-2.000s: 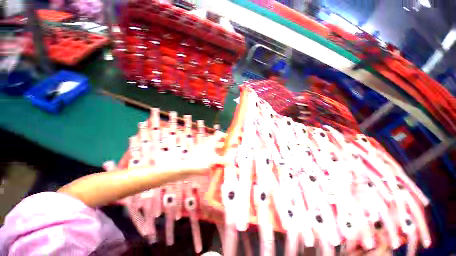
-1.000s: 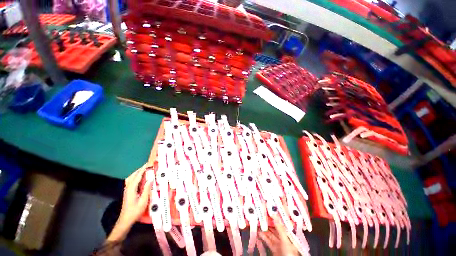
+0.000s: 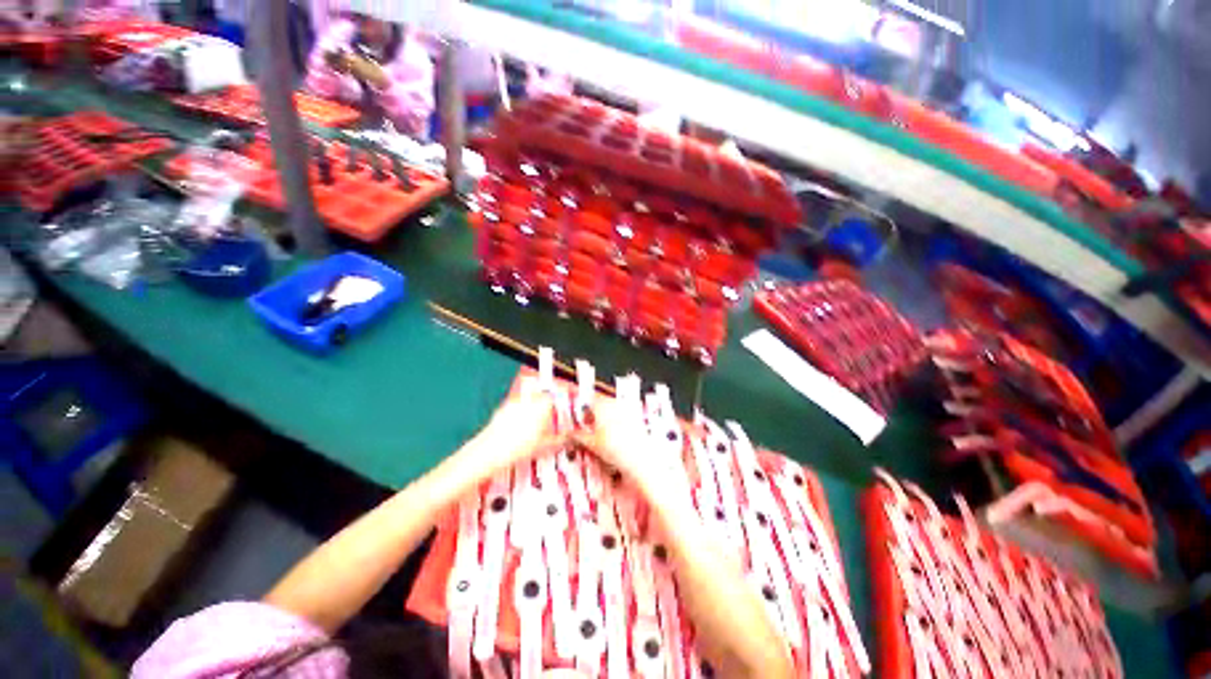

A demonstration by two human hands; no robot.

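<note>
A red tray (image 3: pixel 428 584) full of smartwatches with pale straps (image 3: pixel 531 588) lies in front of me. The watches lie face down with dark round sensor windows showing. My left hand (image 3: pixel 529 414) and my right hand (image 3: pixel 614 427) are close together at the tray's far left part, over the back row of watches. The fingers are small and blurred, so I cannot tell whether they hold a watch. Both forearms reach across the tray, and the right one covers some of its middle.
A second tray of pale-strapped watches (image 3: pixel 983 584) lies at right. Behind are a tall red stack of trays (image 3: pixel 618 252), a white paper sheet (image 3: pixel 813 385), a dark-strapped tray (image 3: pixel 1062 438) and a thin tan strip (image 3: pixel 485 329). A blue bin (image 3: pixel 327 300) stands at left.
The work tray was tilted up, then lay flat. My hands have moved from its near left and front edges to its far left part. The view has also shifted.
</note>
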